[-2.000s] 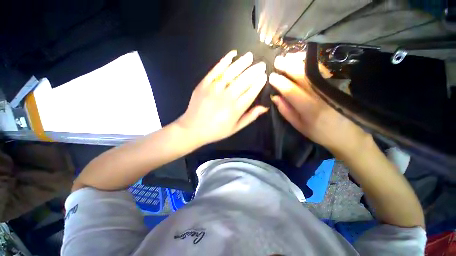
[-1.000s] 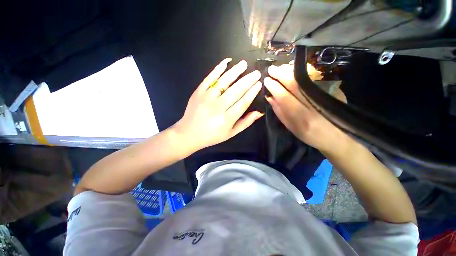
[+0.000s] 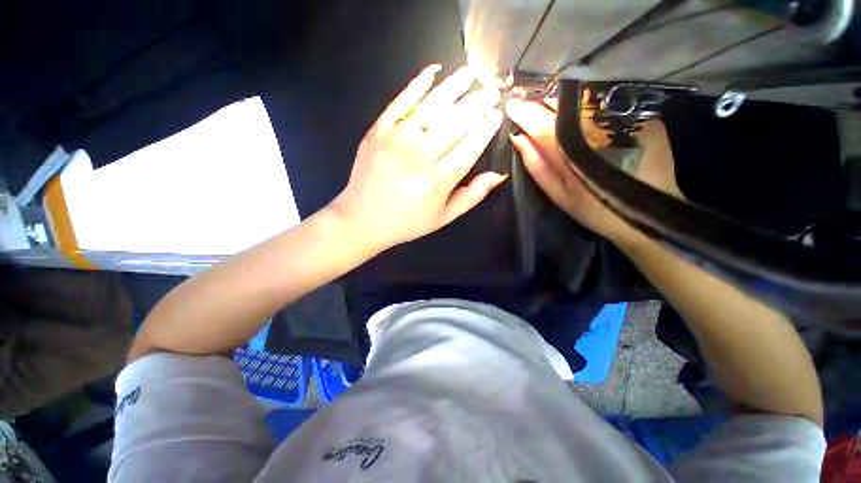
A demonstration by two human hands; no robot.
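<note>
A large black cloth panel (image 3: 316, 57) covers much of the white table and hangs over its front edge. My left hand (image 3: 415, 160) lies flat on the panel, fingers slightly apart, tips just left of the lit needle area (image 3: 513, 90). My right hand (image 3: 566, 179) lies on the cloth right of the seam line, fingertips close to the needle area and partly hidden behind the curved black bar (image 3: 628, 193). A narrow black strip (image 3: 519, 208) runs down between my hands. Glare hides the needle and the stitch point.
The pale sewing machine head (image 3: 642, 38) fills the top right, with a metal eyelet (image 3: 728, 103). Orange-yellow tape (image 3: 62, 222) crosses the white table's (image 3: 189, 189) left end. Blue perforated baskets (image 3: 274, 373) stand below. Brown clothing (image 3: 61, 330) shows at the left.
Compared with a second ago, both hands are further forward, nearer the needle area. The metal piece that showed between the fingertips is now hidden in glare.
</note>
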